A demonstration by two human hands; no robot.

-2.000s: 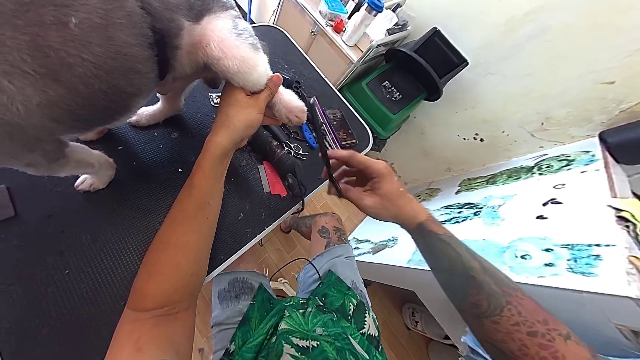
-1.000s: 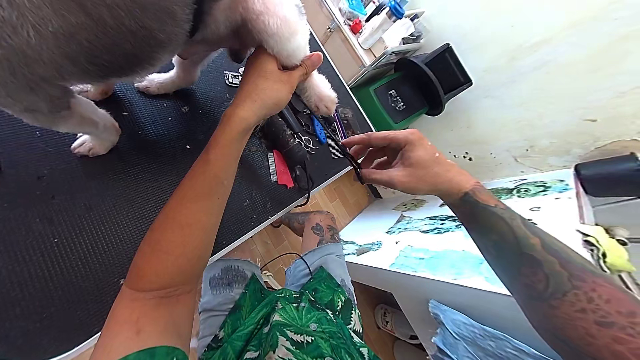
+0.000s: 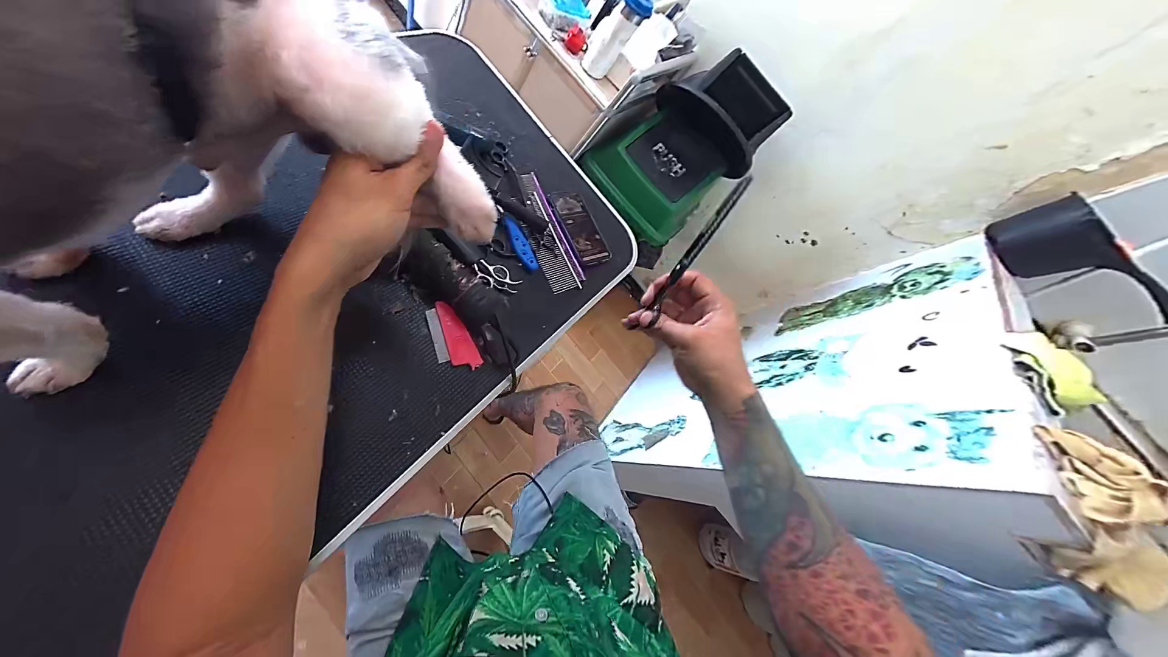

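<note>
A dog with grey and white fur (image 3: 73, 119) stands on the black grooming table (image 3: 383, 429). My left hand (image 3: 379, 205) is closed around its raised front leg, just above the white paw (image 3: 464, 196). Out to the right, clear of the dog, my right hand (image 3: 689, 319) holds dark grooming shears (image 3: 703, 242) by the handles, blades pointing up and away. Whether the blades are apart cannot be told. Below the raised paw lie a black clipper (image 3: 447, 278), silver scissors (image 3: 495, 276), a blue-handled tool (image 3: 520, 244), a metal comb (image 3: 558, 242) and a red comb (image 3: 457, 336).
A green bin with a black lid (image 3: 639, 173) stands beyond the table's rounded corner. On the right is a white surface with dog pictures (image 3: 849, 365), with a black dryer nozzle (image 3: 1049, 237) and a yellow-green cloth (image 3: 1058, 374) at its far side. A cabinet (image 3: 538, 82) stands behind.
My right hand has moved away from the raised paw with the shears, whose blades now point up and away. My left hand still holds the dog's leg.
</note>
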